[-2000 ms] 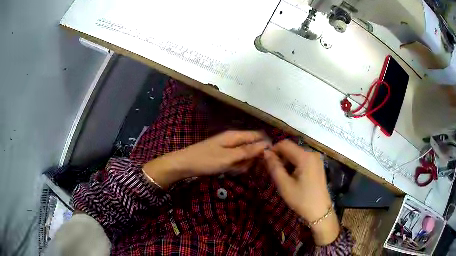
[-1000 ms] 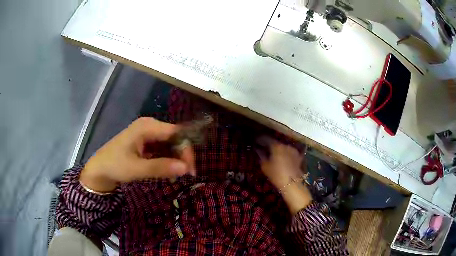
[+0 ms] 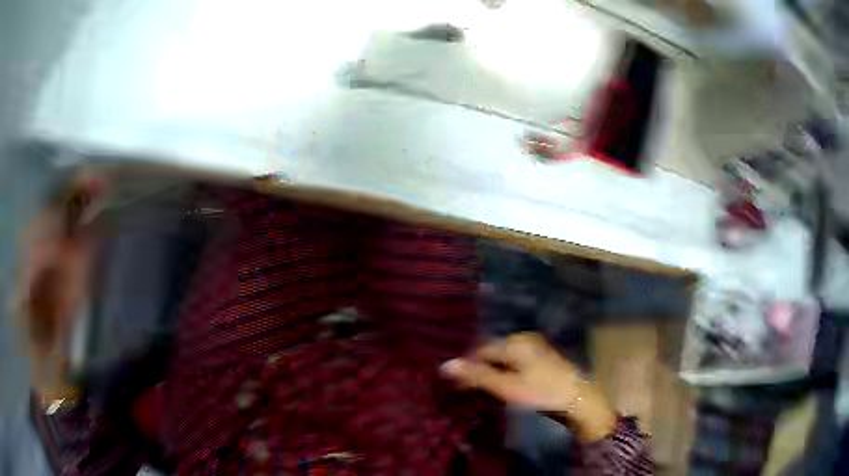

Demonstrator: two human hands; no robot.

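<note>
The view is strongly blurred. Red and dark plaid cloth (image 3: 307, 390) covers the lap. A small greyish thing, perhaps bobbins (image 3: 341, 322), lies on it. My left hand (image 3: 54, 279) is at the far left, beyond the cloth and below the table's left end, badly smeared. A thin pale line shows beside it, and I cannot tell what it holds. My right hand (image 3: 526, 374) is over the cloth's right edge, with fingertips pointing left. Blur hides whether anything is between them.
The white table (image 3: 391, 149) runs across the top. On the machine bed is a black phone (image 3: 640, 107) with red case and cord. Red-handled scissors (image 3: 743, 216) lie at the right. A white tray (image 3: 745, 375) of small items stands at the table's right end, near a wooden stool (image 3: 626, 358).
The view has shifted. My left hand has moved from above the lap to the far left. The dark wispy bundle it held is no longer distinct. My right hand is lower and nearer the cloth's right edge.
</note>
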